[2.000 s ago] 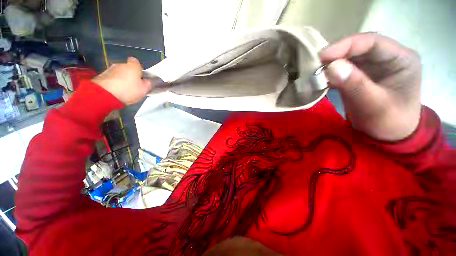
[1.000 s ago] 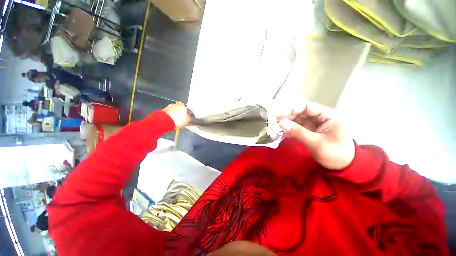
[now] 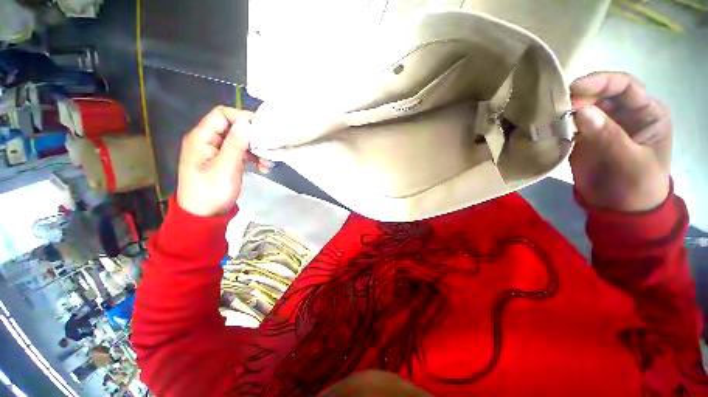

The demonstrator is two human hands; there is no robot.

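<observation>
A pale beige bag body (image 3: 373, 182) is held up in front of me, its wide mouth open towards me. The lining (image 3: 442, 147) shows inside, with an inner pocket edge, a small round dark snap (image 3: 398, 69) and a strap tab (image 3: 491, 128) near the right end. My left hand (image 3: 213, 159) pinches the left end of the mouth. My right hand (image 3: 621, 139) pinches the right end beside a small metal ring and tab (image 3: 567, 124). The fingertips behind the bag edge are partly hidden.
A white table (image 3: 275, 46) lies behind the bag. Yellow-edged pieces (image 3: 652, 14) lie at the top right. A row of yellow-edged bag pieces (image 3: 264, 267) stands at the lower left. A yellow floor line, boxes (image 3: 116, 163) and a distant person are at the left.
The bag is closer to the camera and its mouth is spread wider, showing more lining. Both hands remain on its ends and appear farther apart than a second ago.
</observation>
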